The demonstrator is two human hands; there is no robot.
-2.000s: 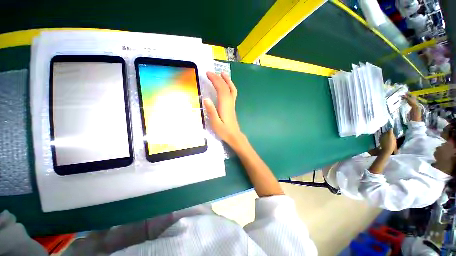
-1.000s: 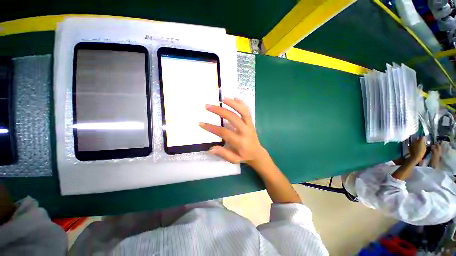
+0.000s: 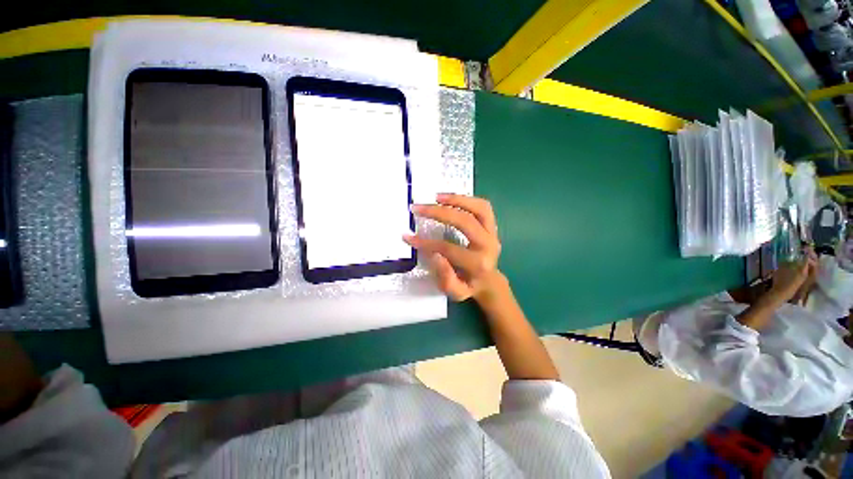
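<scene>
Two black-bordered tablets lie side by side on a white paper stack (image 3: 271, 327) with bubble wrap. The left tablet (image 3: 201, 178) shows a grey screen with a bright reflected band. The right tablet (image 3: 351, 182) shows a nearly plain white screen. My right hand (image 3: 463, 248) is bare, holds nothing, and hovers with bent, spread fingers at the right tablet's right edge. Whether a fingertip touches it, I cannot tell. At the lower left edge a blurred forearm and pale sleeve show, with no hand visible. My left hand is not in view.
Another dark tablet (image 3: 9, 206) is cut off at the left on bubble wrap (image 3: 51, 215). Upright translucent sleeves (image 3: 725, 187) stand at the right on the green bench (image 3: 580, 215). Yellow rails (image 3: 608, 106) run behind. A person in a pale smock (image 3: 739, 346) works at the far right.
The right tablet's screen went from a blue-orange picture to white. My right hand moved over that screen, then drew back to its right edge. The left screen looks darker grey.
</scene>
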